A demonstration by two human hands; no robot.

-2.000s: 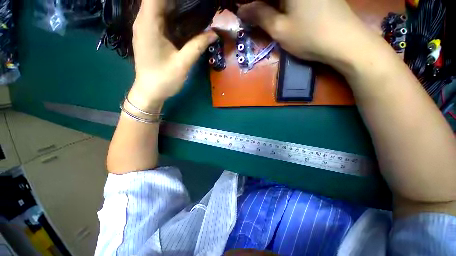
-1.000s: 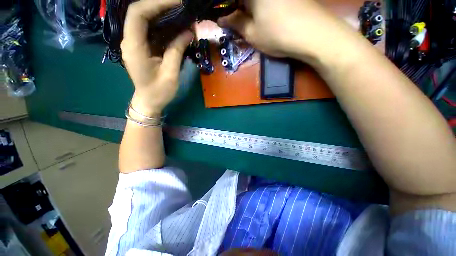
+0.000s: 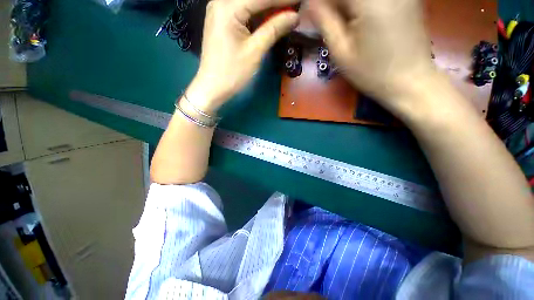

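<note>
The orange-brown test board (image 3: 316, 106) lies at the upper middle, with small black sockets (image 3: 324, 61) on its left part and another socket block (image 3: 485, 62) at its right. My left hand (image 3: 234, 55) is left of the board, thumb and fingers reaching the top edge; something red (image 3: 274, 16) shows between them, its shape unclear. My right hand (image 3: 372, 50) is blurred over the board and covers most of the dark rectangular box (image 3: 375, 111). The fingertips of both hands are close together at the top, and what they hold is hidden or blurred.
A long steel rule (image 3: 316, 164) lies across the green bench top (image 3: 111, 64), passing behind my left wrist. Black cables (image 3: 186, 26) lie at the upper left; a cable bundle with coloured plugs (image 3: 518, 76) is at the right. A bagged cable (image 3: 27, 29) is at the far left.
The view has shifted, so the board appears farther right. My right hand now covers more of the black box. The dark cable seen at my left hand earlier is mostly out of view.
</note>
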